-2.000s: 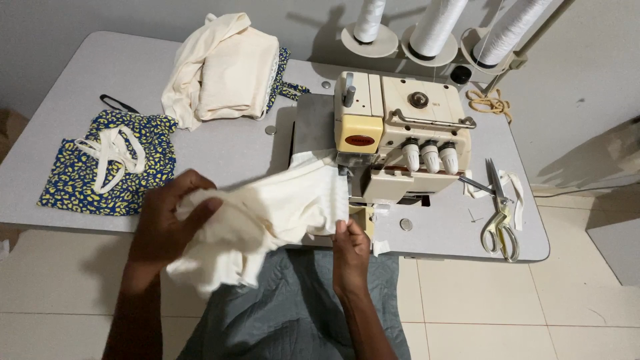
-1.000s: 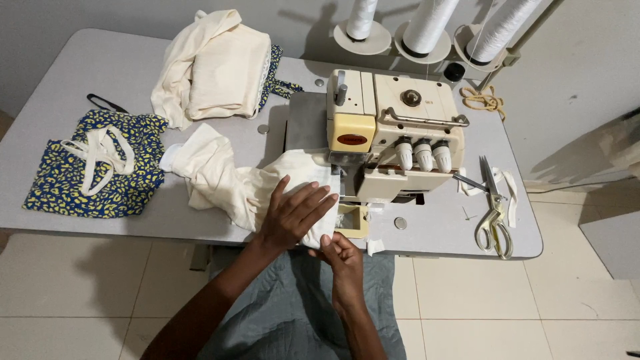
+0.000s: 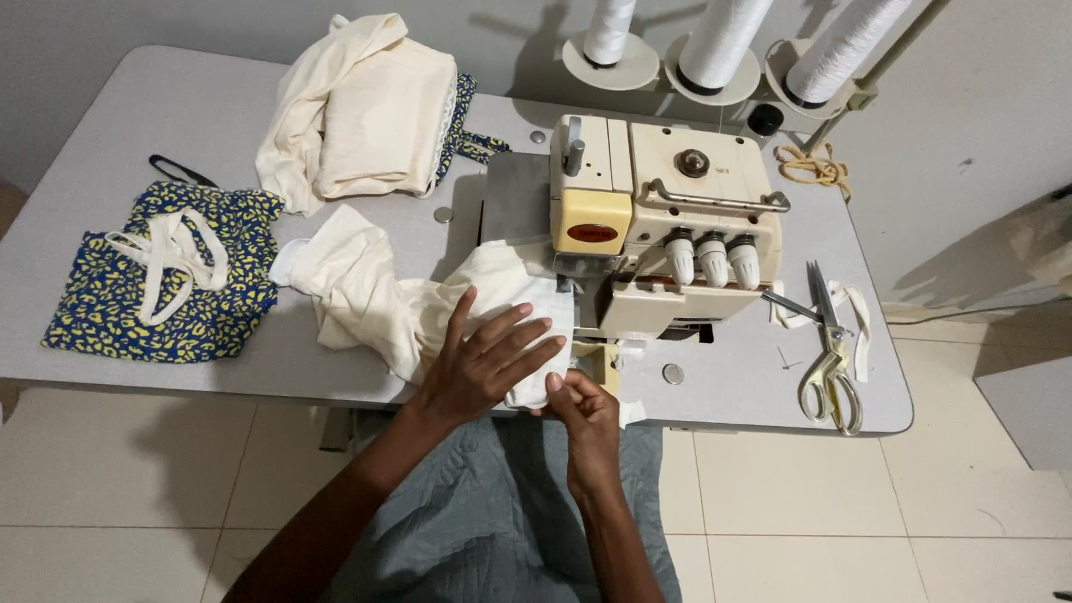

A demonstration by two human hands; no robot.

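Cream fabric [image 3: 360, 285] lies bunched across the table, its right end under the presser foot area of a beige overlock sewing machine [image 3: 670, 193]. My left hand [image 3: 486, 360] rests flat on the fabric with its fingers spread, just left of the machine's front. At the near right corner of the cloth, my right hand [image 3: 586, 410] pinches the edge between thumb and fingers. The needle area is partly hidden by the machine head.
Folded cream cloth [image 3: 385, 117] lies at the back left, blue and yellow patterned fabric [image 3: 193, 327] with cream strips at the left. Scissors [image 3: 829, 352] and fabric scraps lie right of the machine. White thread cones [image 3: 720, 42] stand behind. The table's front edge [image 3: 754, 425] is close.
Two seconds ago my left hand held the cloth up at the left; it has moved right and now lies on the cloth, which is spread along the table.
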